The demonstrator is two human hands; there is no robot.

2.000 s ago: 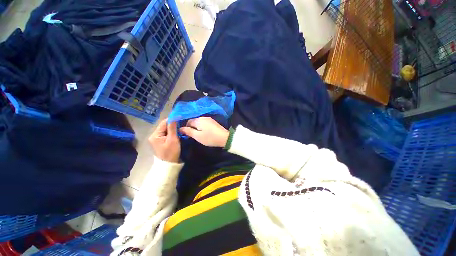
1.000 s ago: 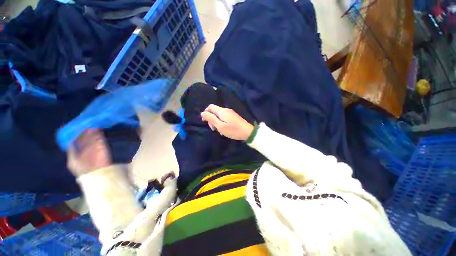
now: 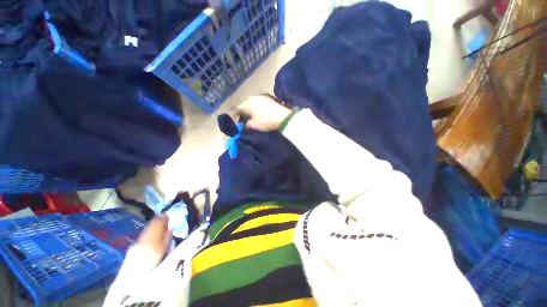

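Note:
A small dark navy bundle [image 3: 227, 125] tied with a bright blue plastic strip [image 3: 233, 144] is at the front of my lap. My right hand [image 3: 261, 113] grips it beside the tie; my fingertips are partly hidden. My left hand [image 3: 157, 235] is low at the left, blurred, against pale blue scraps [image 3: 178, 219]; whether it holds any is unclear. Dark navy cloth [image 3: 270, 171] covers my lap, and a large navy garment [image 3: 366, 72] lies just beyond and to the right.
A blue slatted crate [image 3: 231, 57] stands ahead left, beside heaped navy garments [image 3: 90, 114]. Another blue crate [image 3: 60, 246] is at lower left near a red item [image 3: 60, 202]. An orange-brown wooden bench [image 3: 495, 114] is at right, with a blue crate [image 3: 516, 270] at lower right.
My left hand swung left with the blue plastic sheet, then down to the pale scraps; the sheet no longer shows. My right hand moved onto the tied bundle. The view has shifted.

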